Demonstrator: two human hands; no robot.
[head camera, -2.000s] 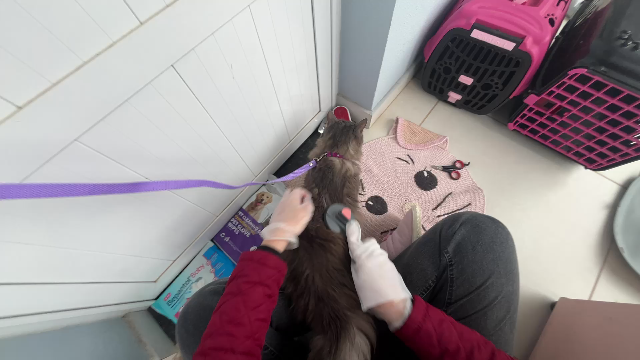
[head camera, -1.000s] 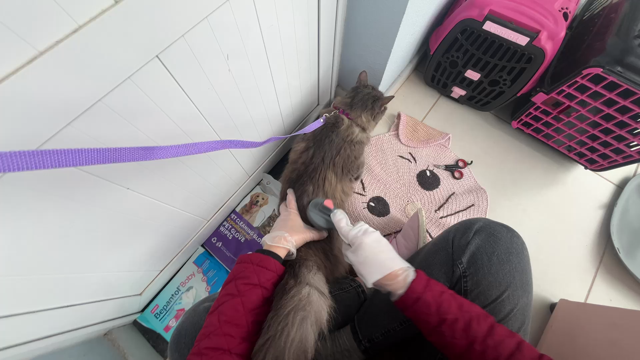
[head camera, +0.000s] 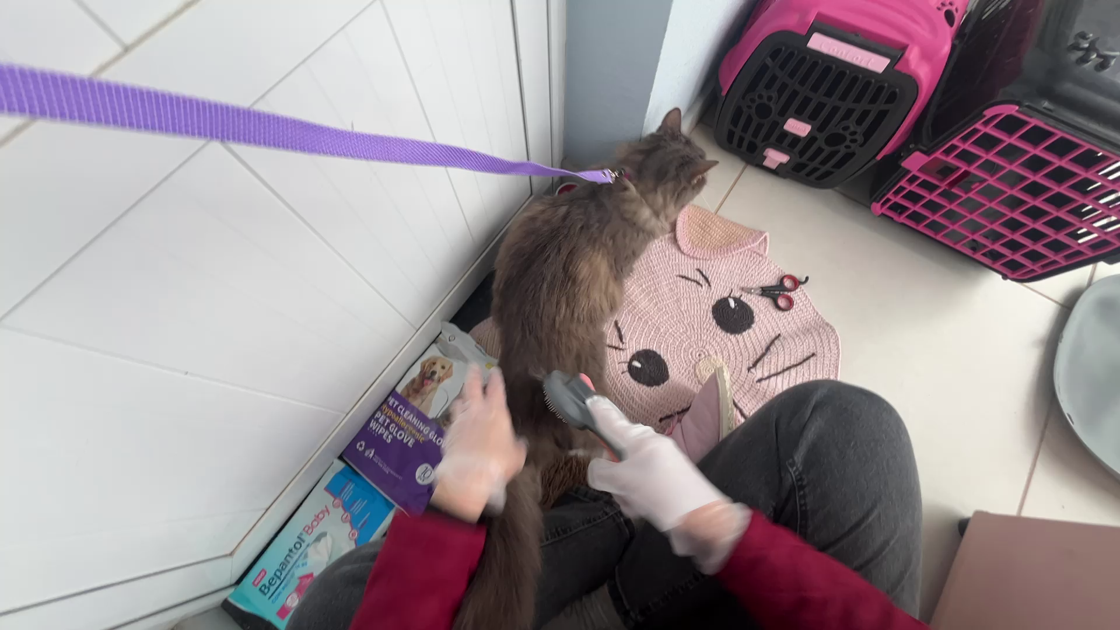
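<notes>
A long-haired grey-brown cat (head camera: 560, 280) stands on the floor between my legs and the white wall, facing away, its tail toward me. A purple leash (head camera: 350, 144) is clipped at its neck. My right hand (head camera: 652, 472), in a thin whitish glove, grips a grey pet slicker brush (head camera: 573, 402), whose head is at the cat's hindquarters. My left hand (head camera: 481, 442), gloved too and blurred, is beside the cat's rump and tail base, fingers apart and holding nothing. Whether it touches the fur I cannot tell.
A pink crocheted animal-face rug (head camera: 779, 350) bears red-handled scissors (head camera: 779, 291). Against the wall lie a pack of pet glove wipes (head camera: 394, 446) and a Bepantol Baby box (head camera: 306, 542). Pink-and-black carriers (head camera: 818, 105) stand at upper right, a grey round object (head camera: 1094, 376) at the right edge.
The cat's head has shifted to the right since two seconds ago. My left hand has come away from beside the brush head, where it was one second ago, and is now left of the tail.
</notes>
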